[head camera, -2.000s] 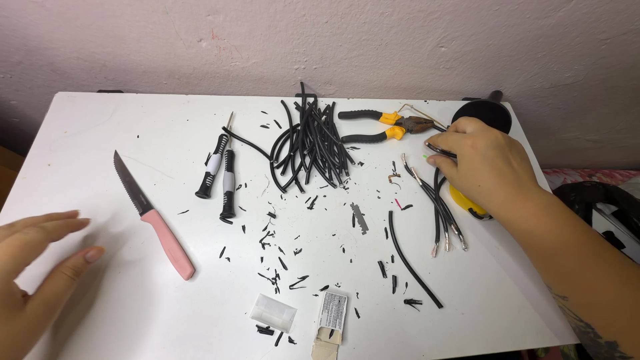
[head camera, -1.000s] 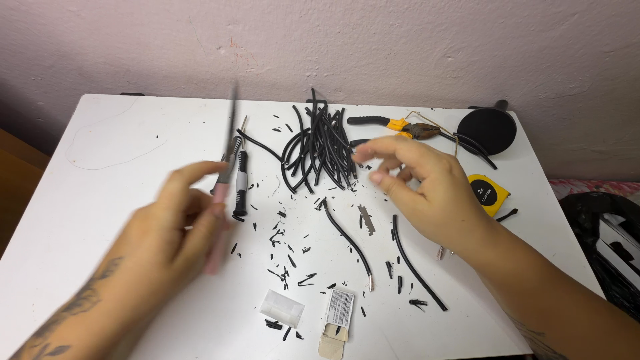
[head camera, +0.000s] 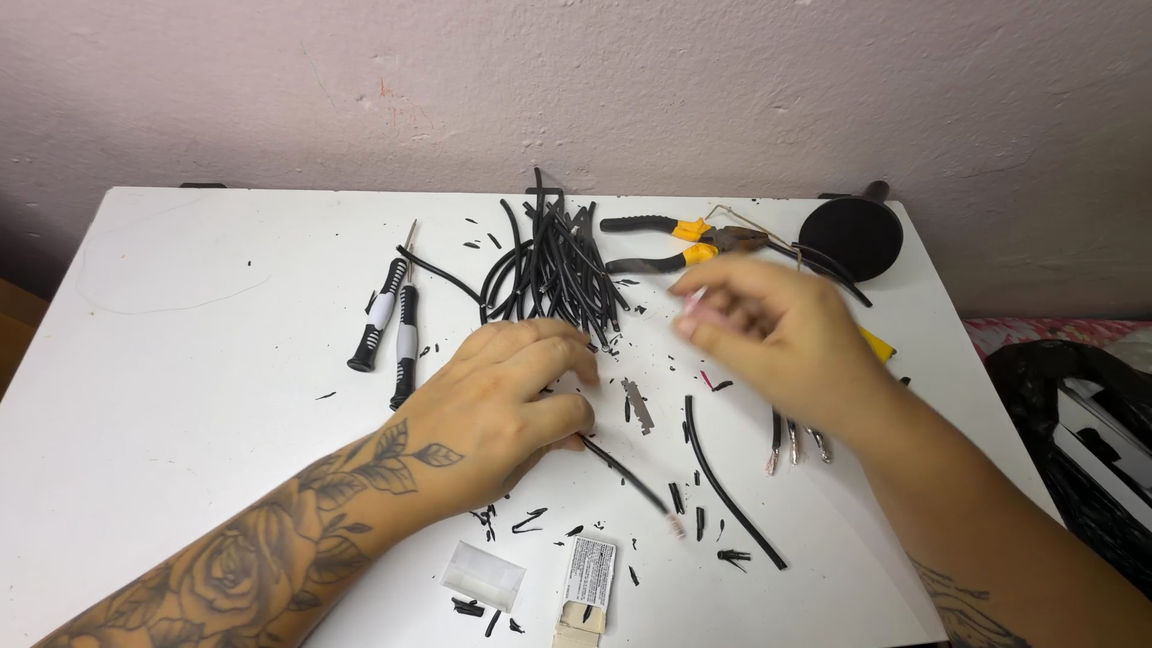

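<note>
My left hand (head camera: 531,400) grips a short black cable (head camera: 630,477) near the table's middle; its bare copper strands point toward the lower right. My right hand (head camera: 756,324) is raised to the right, closed around the pink handle of a knife (head camera: 706,310); its blade is blurred and mostly not visible. Beyond my left hand lies a heap of cut black cables (head camera: 558,261). Another black cable (head camera: 720,486) rests to the right of the held one, and several cables with stripped ends (head camera: 794,443) lie partly under my right forearm. A razor blade (head camera: 637,407) lies between my hands.
Two precision screwdrivers (head camera: 407,342) lie left of the heap. Combination pliers (head camera: 702,243) and a round black object (head camera: 850,238) are at the back right, a yellow tape measure (head camera: 877,345) behind my wrist. An opened small box (head camera: 589,576) and insulation scraps are in front. A black bag (head camera: 1062,405) stands right.
My left hand, which held the pink knife upright a second ago, now holds the stripped cable that lay on the table. The knife is now in my right hand.
</note>
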